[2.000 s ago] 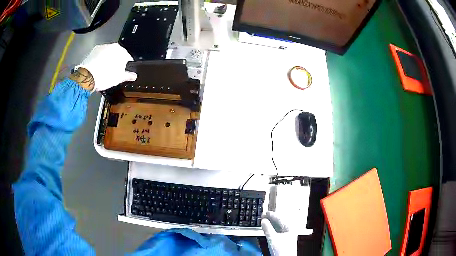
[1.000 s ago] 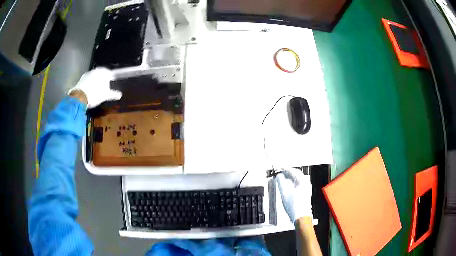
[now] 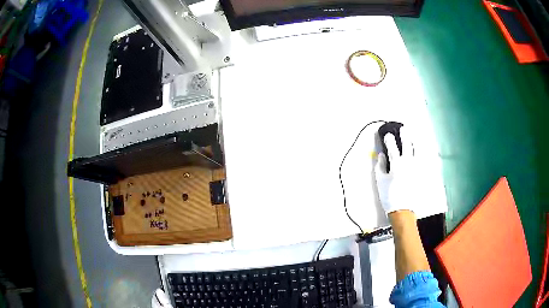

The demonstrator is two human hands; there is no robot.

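Observation:
My right hand [image 3: 396,180], in a white glove, rests over the black corded computer mouse [image 3: 392,130] on the white tabletop. A small part of a white glove, my left hand [image 3: 161,299], shows at the bottom edge by the keyboard's left end; its fingers are mostly cut off. The brown work fixture [image 3: 174,210] holds no unit and shows handwritten marks, round holes and black side blocks. Its black lid [image 3: 147,157] stands raised and tilted behind the board, with no hand on it.
The keyboard [image 3: 259,287] lies on the pull-out tray. A tape roll [image 3: 381,71], monitor [image 3: 325,13] and silver-white column [image 3: 171,30] are toward the back. A perforated plate [image 3: 159,127] and black base plate [image 3: 132,75] sit behind the fixture. Orange mats [image 3: 490,246] lie right.
My left hand has left the lid and moved down to the keyboard's left end. My right hand has moved up from the tray area onto the mouse. The camera view has shifted.

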